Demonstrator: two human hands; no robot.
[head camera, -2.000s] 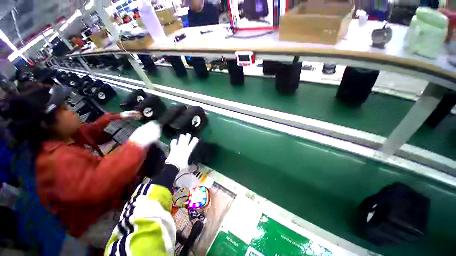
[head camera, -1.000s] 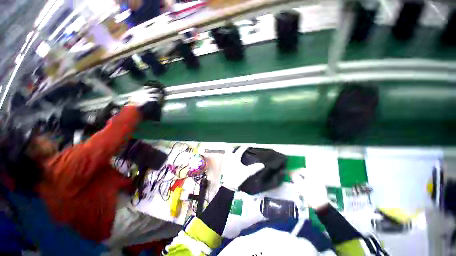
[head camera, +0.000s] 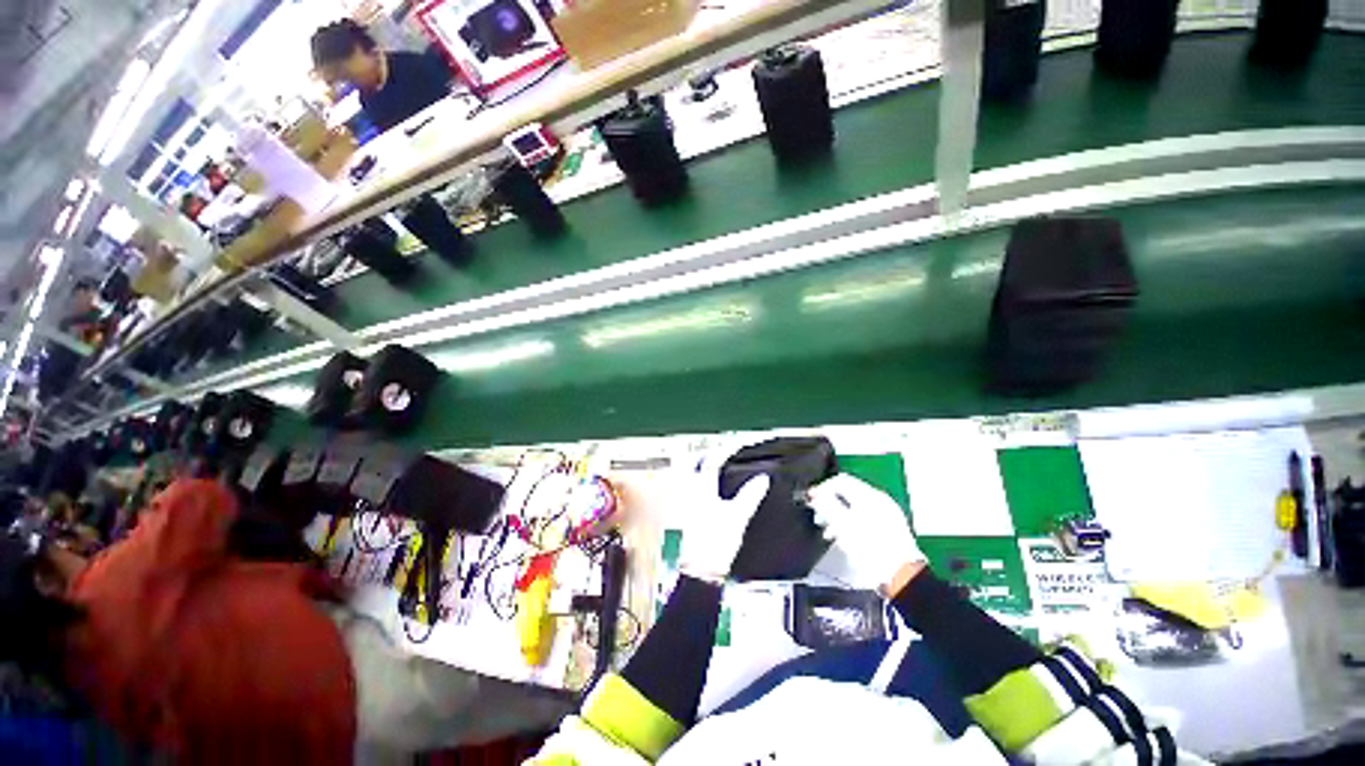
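Observation:
A black speaker cabinet (head camera: 786, 539) lies on the printed sheet (head camera: 958, 516) right in front of me. My left hand (head camera: 732, 527), in a white glove, is on the cabinet's left side and grips it. My right hand (head camera: 864, 528), also in a white glove, is at the cabinet's upper right, with its fingertips on or just over the surface. Whether the right fingers hold a small part is too small to tell.
A green conveyor (head camera: 629, 359) runs behind the bench, with a black cabinet (head camera: 1060, 304) on it at the right. Tangled cables and a yellow tool (head camera: 535, 617) lie at the left, beside a red-jacketed person (head camera: 210, 629). Slim dark sticks (head camera: 1320, 509) lie at the right.
My left hand has brought a cabinet from the conveyor side onto the sheet. My right hand has moved from the right to the cabinet. The neighbour's arm has drawn back from the belt.

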